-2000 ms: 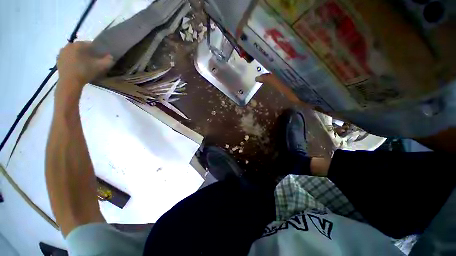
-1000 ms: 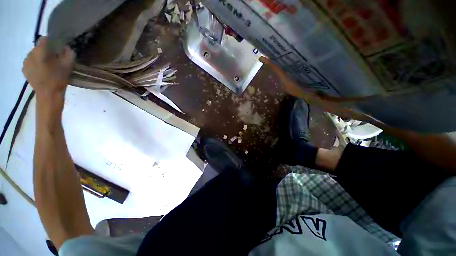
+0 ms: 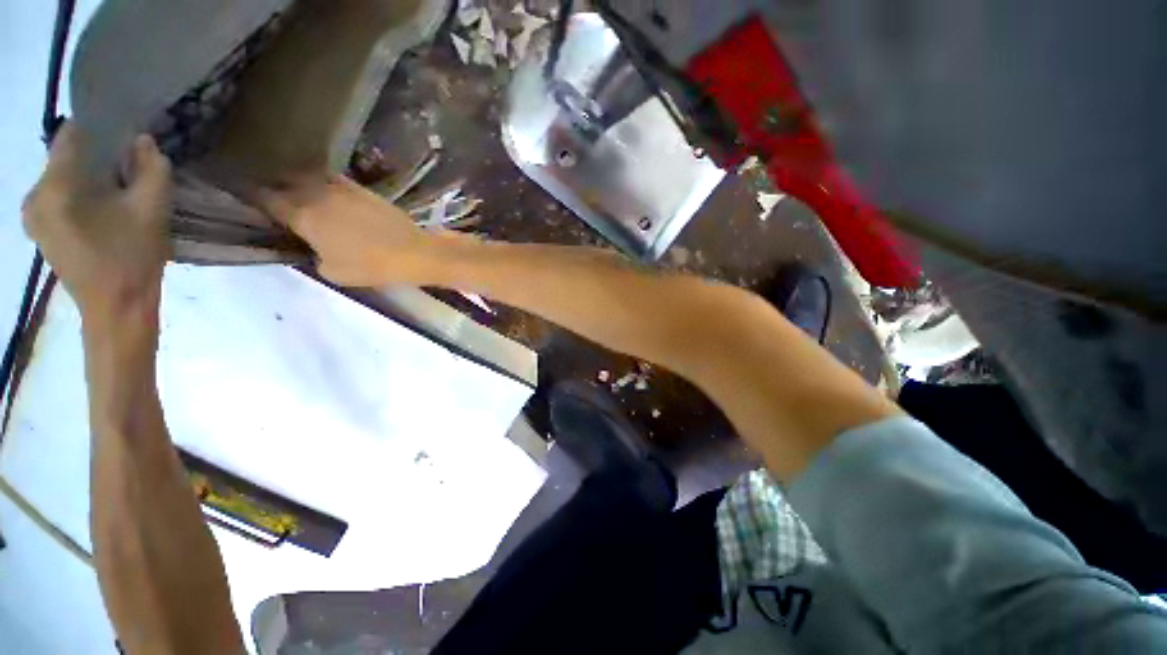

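The grey cut bundle [image 3: 166, 64] is tilted up at the upper left, its layers bent. My left hand [image 3: 109, 211] grips its lower left end. My right hand [image 3: 320, 224] reaches across and is at the layered edge and strips beneath the bundle; its fingertips are partly hidden there. The white-topped fabric lay [image 3: 371, 410] lies just below both hands. The cutting machine [image 3: 1024, 141] fills the upper right, with no hand seen on it, and its shiny base plate [image 3: 640, 179] rests on the brown surface.
A dark cutting weight with a yellow patch [image 3: 262, 505] lies on the lay. The black power cable [image 3: 28, 301] runs along the left. Fabric offcuts [image 3: 493, 32] lie by the base plate. My shoes are on the brown surface [image 3: 499, 179]. A pale scrap bin [image 3: 941, 339] is at the right.
My right arm has come across from the right to the bundle. My left hand has moved left and slightly down with the bundle. The machine body has turned, showing a red part.
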